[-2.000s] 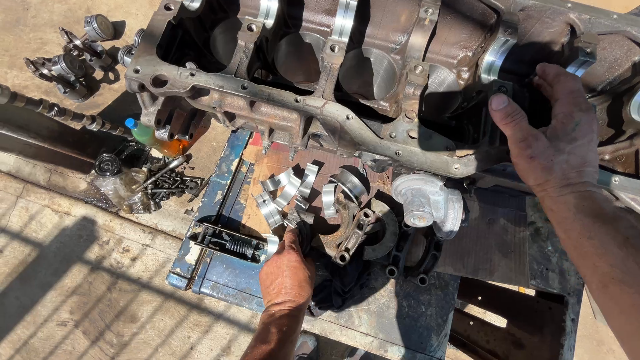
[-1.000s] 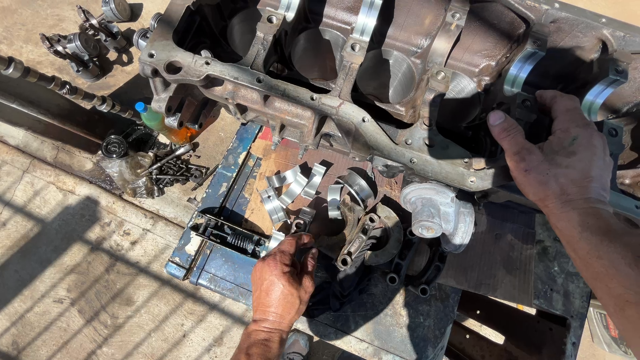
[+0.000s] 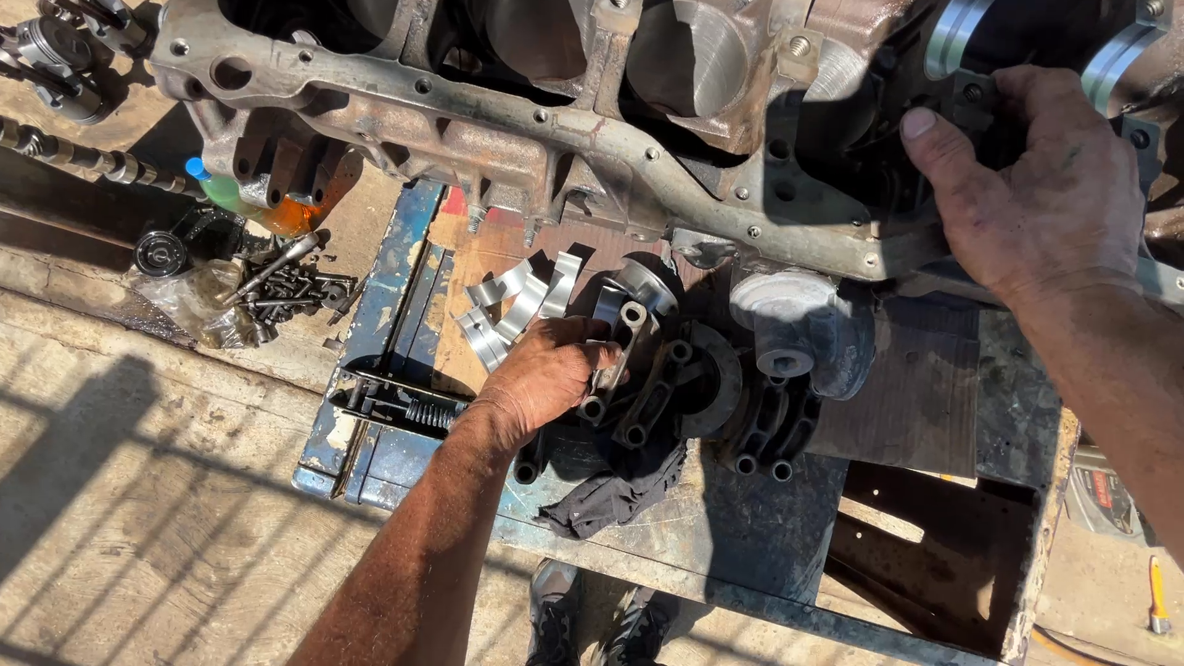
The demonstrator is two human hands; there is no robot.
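Note:
My left hand (image 3: 555, 365) is closed on a bearing cap (image 3: 615, 361) among the parts on the worktable. Silvery bearing shells (image 3: 527, 301) lie just beyond its fingers, with another bearing cap (image 3: 653, 393) to its right. My right hand (image 3: 1036, 185) rests on the engine block (image 3: 444, 106), thumb and fingers spread around a web near two seated bearing shells (image 3: 953, 37); whether it holds anything loose is hidden in shadow. More dark caps (image 3: 777, 425) and a half-ring metal part (image 3: 721, 384) sit right of the left hand. A dark cloth (image 3: 615, 495) lies below them.
The block spans the far side of the blue metal table (image 3: 370, 462). A grey cast housing (image 3: 786, 324) stands near it. At left are bolts (image 3: 287, 287), a plastic bottle (image 3: 250, 203), a camshaft (image 3: 92, 162) and pistons (image 3: 60, 55). The table has an open recess (image 3: 934, 546) at lower right.
My left hand has moved right from beside the bearing shells and now grips a bearing cap. My right hand stays at the block.

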